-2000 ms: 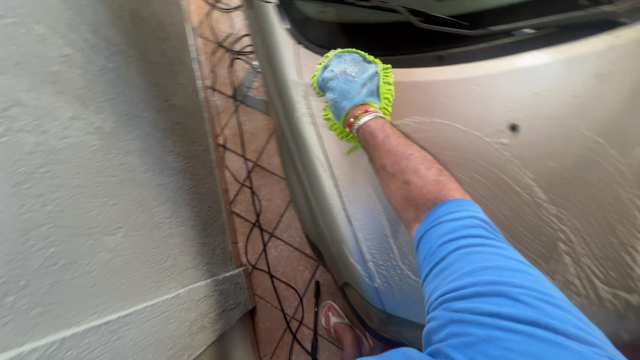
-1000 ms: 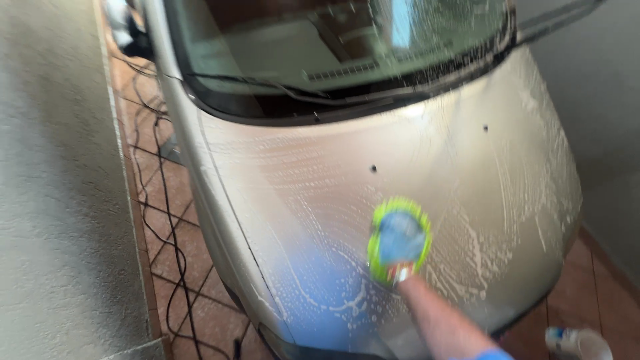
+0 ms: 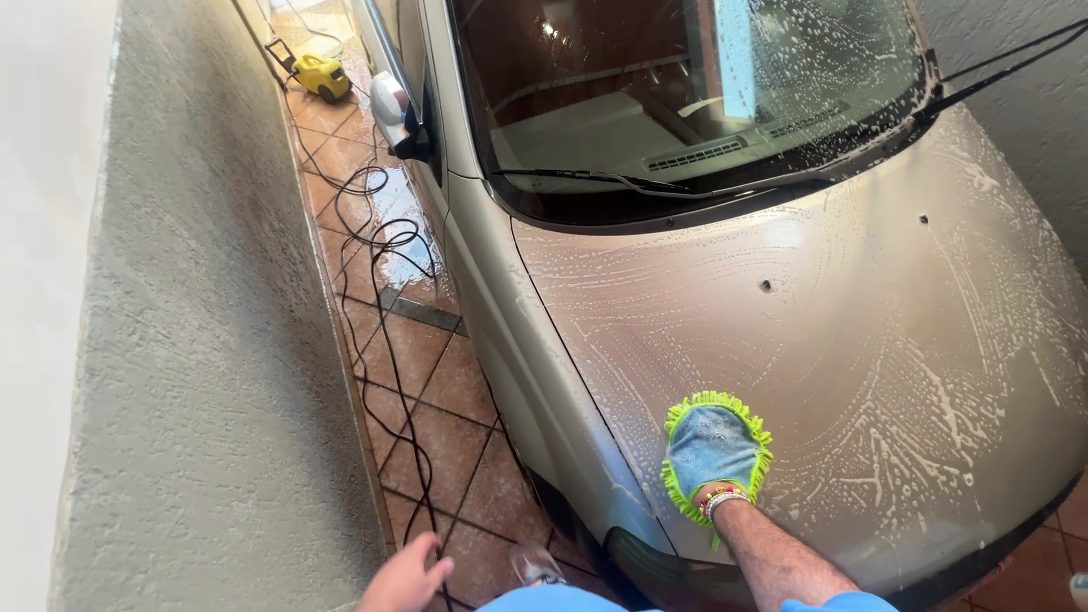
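Observation:
My right hand is inside a blue wash mitt with a lime-green chenille fringe [image 3: 716,450], which lies on the soapy hood [image 3: 799,340] of a beige car, near its front corner. The mitt hides that hand [image 3: 719,459]; beaded bracelets [image 3: 722,501] circle the wrist. My left hand [image 3: 410,575] hangs empty at the bottom edge, left of the car, fingers loosely apart. Suds streak the hood, mostly on its right part. One wiper arm [image 3: 620,180] rests by the windshield [image 3: 680,102]; another [image 3: 1011,72] sticks out at the right.
A textured wall [image 3: 204,340] runs along the left. Between it and the car, black hoses or cables [image 3: 393,357] loop over wet terracotta tiles [image 3: 433,433]. A yellow pressure washer [image 3: 319,75] stands farther back near the side mirror [image 3: 395,110]. A grey wall [image 3: 1003,127] borders the right side.
The mitt has gone from the hood's edge near the windshield to the front part of the hood. My left hand has come into view. The view has shifted widely.

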